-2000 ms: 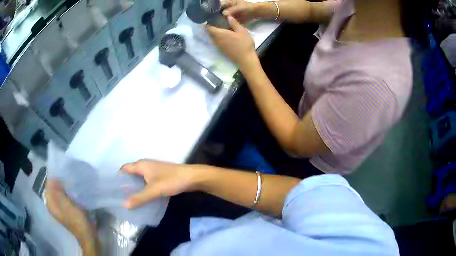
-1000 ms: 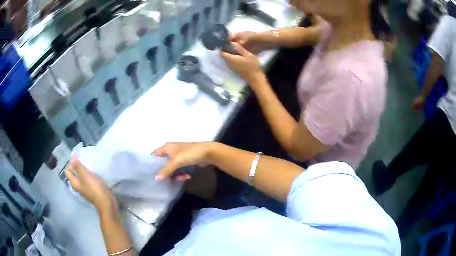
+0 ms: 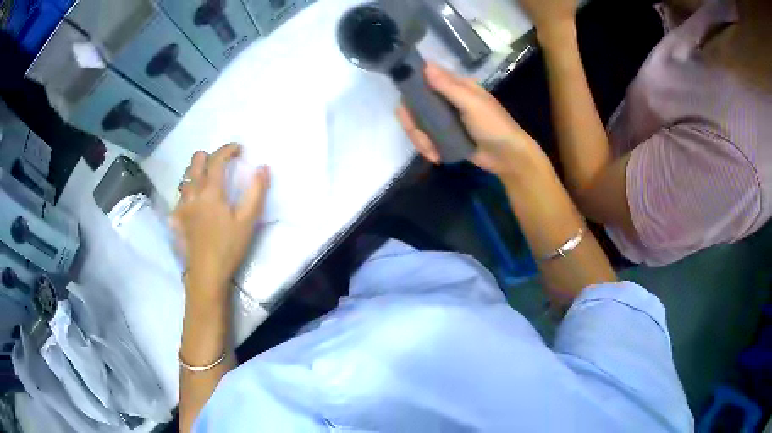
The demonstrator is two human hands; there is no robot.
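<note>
My right hand (image 3: 491, 127) grips a dark grey handheld fan (image 3: 433, 110) by its handle, above the table's near edge. The fan's round head points up and left, with a dark oval button below it. My left hand (image 3: 212, 207) is over the white table cover (image 3: 292, 161), fingers apart, with no object visible in it. A fan in a white sleeve (image 3: 140, 207) lies left of my left hand, its grey end sticking out.
Blue-grey boxes with fan pictures (image 3: 173, 72) stand along the back; more boxes (image 3: 34, 232) stand at the left. White sleeves with fans (image 3: 85, 372) are piled lower left. Another grey fan (image 3: 457, 34) lies behind mine. A co-worker's arm (image 3: 584, 118) is close on the right.
The sleeve has left my hands; a sleeved fan now lies at the left. My right hand has moved up and right and taken hold of a bare fan. The view has shifted.
</note>
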